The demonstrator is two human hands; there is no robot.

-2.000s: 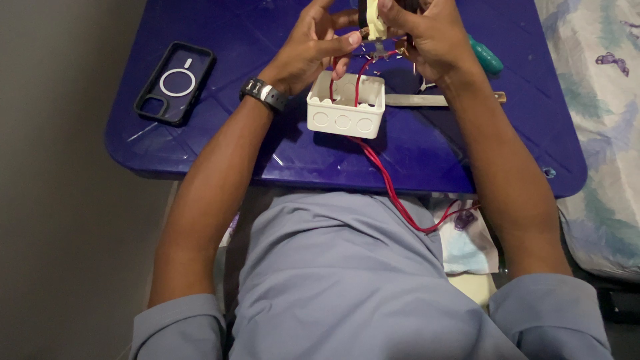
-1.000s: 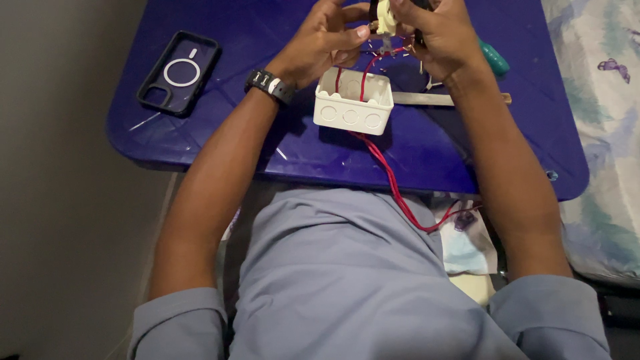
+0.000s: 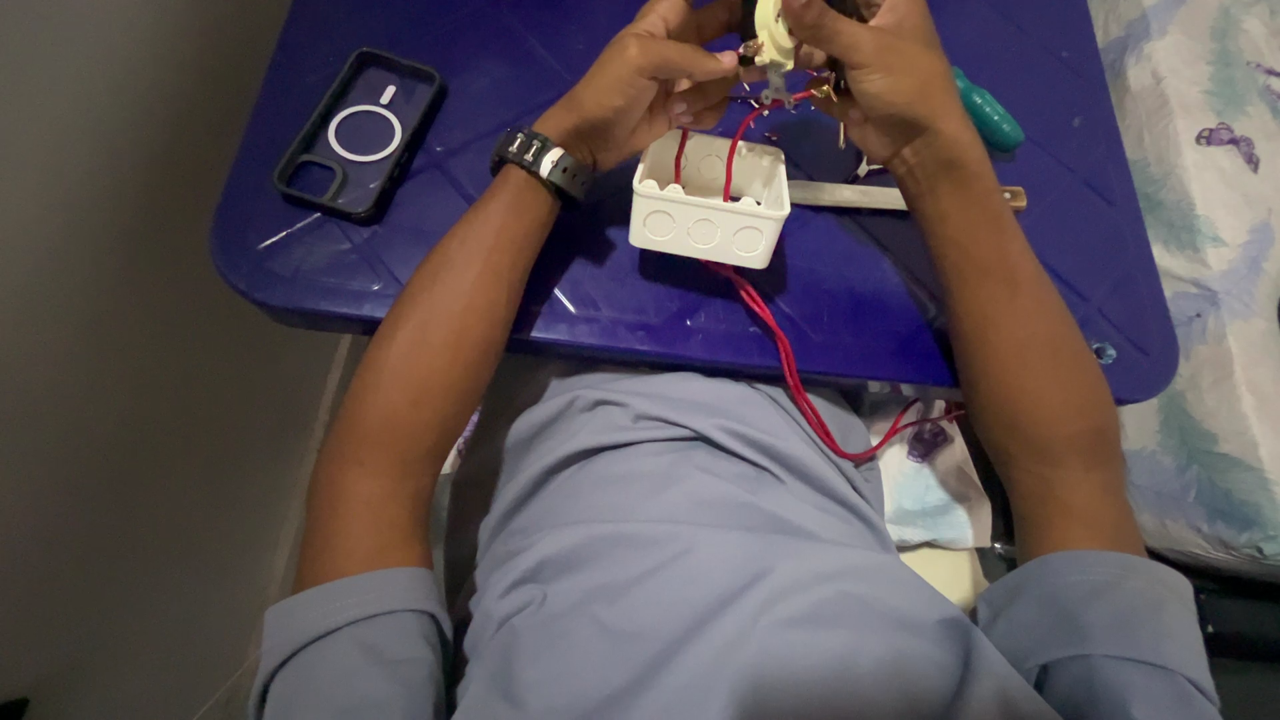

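Observation:
At the top of the head view, my left hand (image 3: 650, 80) and my right hand (image 3: 885, 75) both grip a small cream plastic electrical fitting (image 3: 774, 38) with metal terminals and a dark part, partly cut off by the frame edge. The fingertips of my left hand pinch near a terminal at its side. Red wires (image 3: 737, 140) rise toward the fitting from a white plastic junction box (image 3: 706, 225), which stands on the blue table just below my hands. More red wire (image 3: 790, 370) runs from under the box over the table's front edge.
A phone case (image 3: 360, 135) with a white ring lies on the left of the blue plastic table (image 3: 620, 325). A flat metal blade (image 3: 850, 195) passes under my right forearm. A teal handle or bottle (image 3: 988, 112) lies to its right. Copper bits are scattered near my hands. Patterned fabric (image 3: 1200, 300) is at right.
The white box sits slightly further right in view than two seconds ago, partly from a small view shift. Both hands keep hold of the cream fitting.

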